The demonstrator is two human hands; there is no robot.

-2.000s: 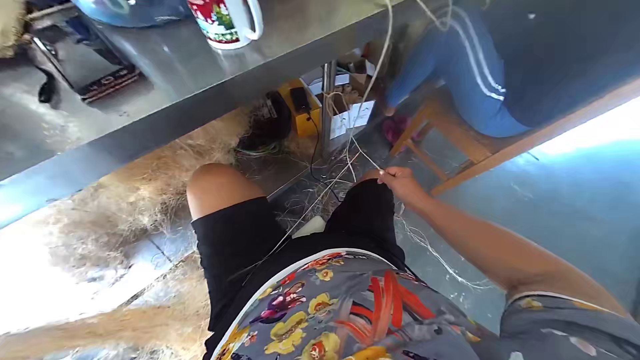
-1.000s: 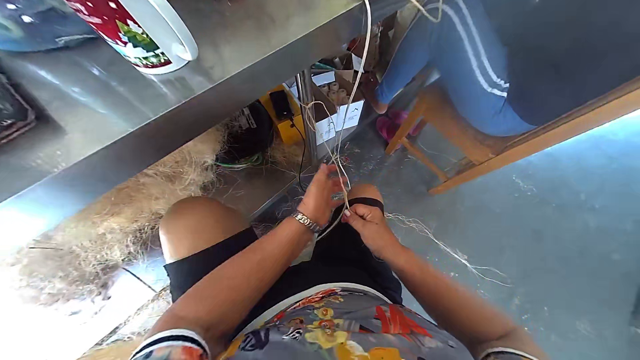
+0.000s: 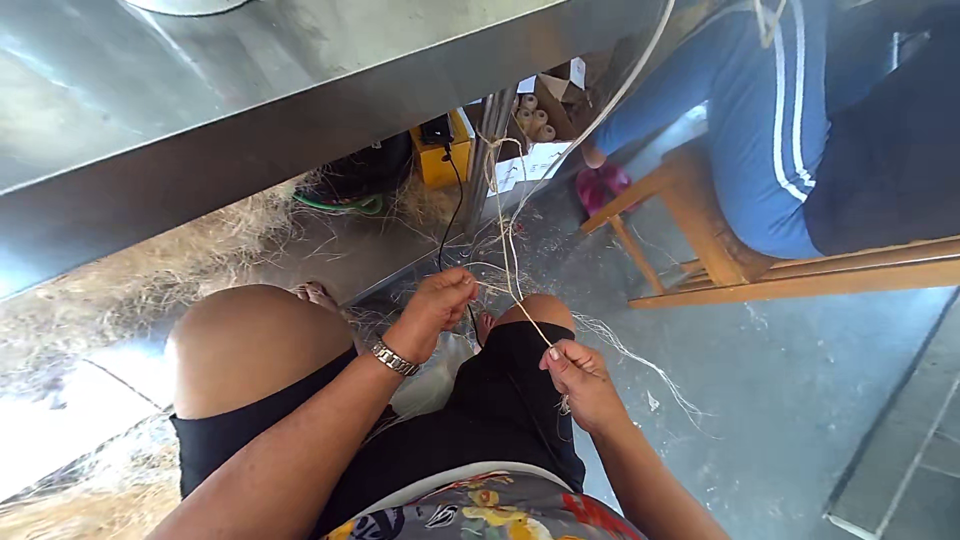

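Note:
Pale cords (image 3: 504, 232) run down from near the metal table leg and meet in front of my knees. My left hand (image 3: 441, 300), with a metal watch at the wrist, pinches a thin strand that leads right to the meeting point. Lower and to the right, my right hand (image 3: 581, 375) is closed on the cord coming down from that point. Loose fibre ends (image 3: 637, 360) trail to the right behind my right hand. A thicker pale cord (image 3: 622, 90) slants up to the top edge.
A metal table (image 3: 262, 90) crosses the upper left, with heaped fibres (image 3: 225, 232) beneath. Under it stand a yellow box (image 3: 442, 161) and a cardboard box of spools (image 3: 532, 161). A black cable (image 3: 450, 225) hangs near my left hand. A person (image 3: 757, 150) sits on a wooden chair (image 3: 705, 225) at right.
My left hand was out of view two seconds ago, then came to the cords beside my right hand. Now the hands are farther apart, with the strands drawn between them. The view has shifted.

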